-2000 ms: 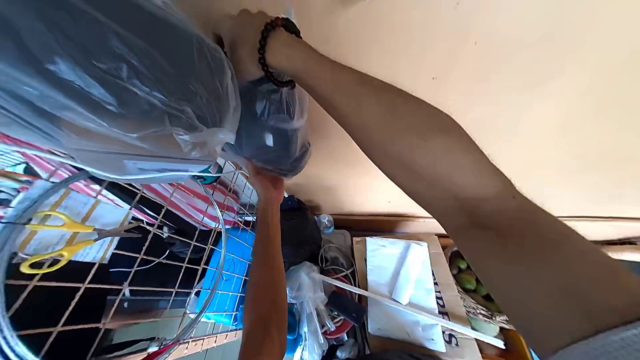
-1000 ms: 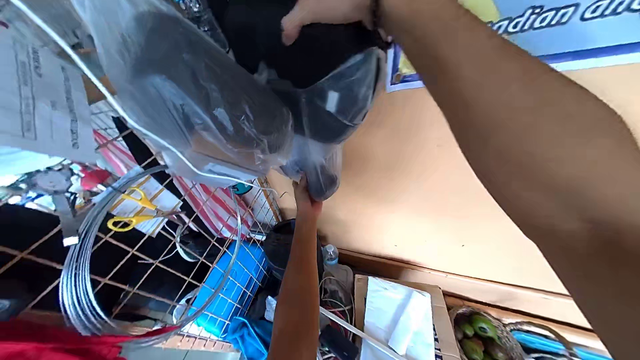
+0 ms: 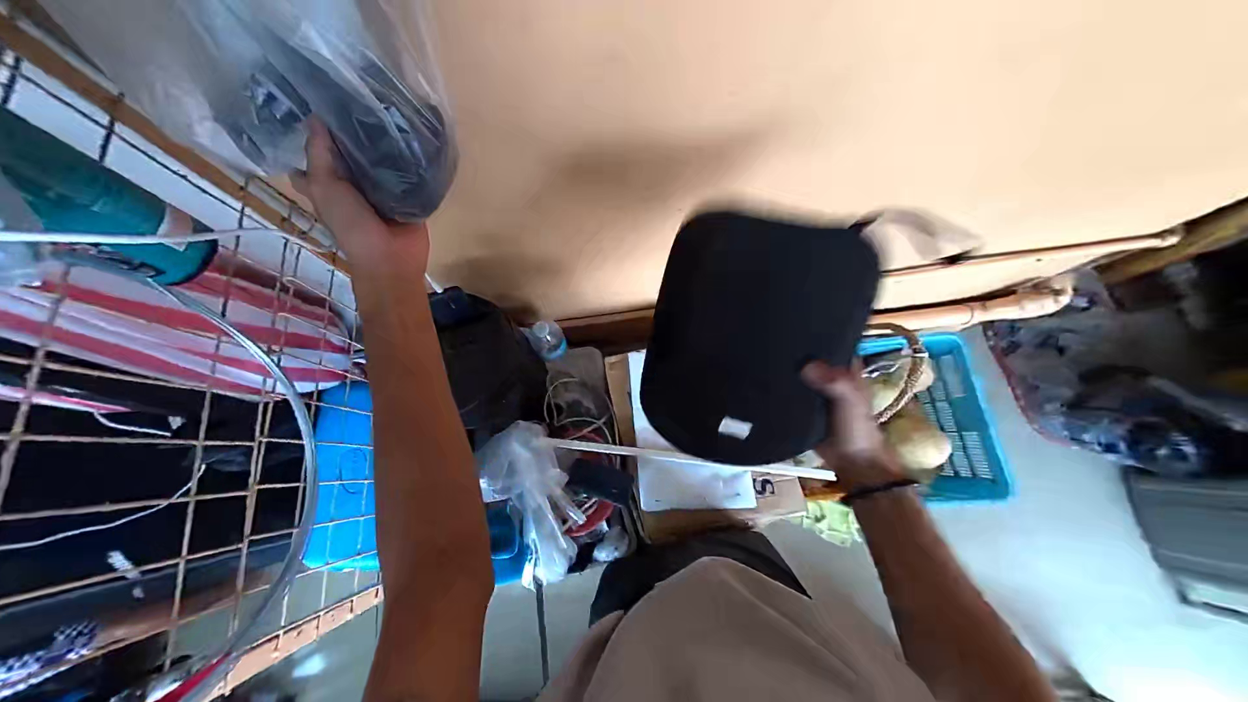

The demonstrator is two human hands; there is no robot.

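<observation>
My right hand grips the lower right edge of a flat black padded panel with rounded corners and a small white tag, held away from the wall; it is slightly blurred. Raised at the upper left, my left hand holds the underside of a clear plastic bag with dark grey items inside. What these items are, I cannot tell. The bag's upper part runs out of view.
A wire grid with a coil of wire stands at left. Below are a black bag, a water bottle, a cardboard box, a thin white strip and a teal basket holding a wicker basket and produce.
My right hand has come down from the plastic-wrapped items and now holds the black panel at the right. My left hand is still up at the plastic bag. The view has shifted.
</observation>
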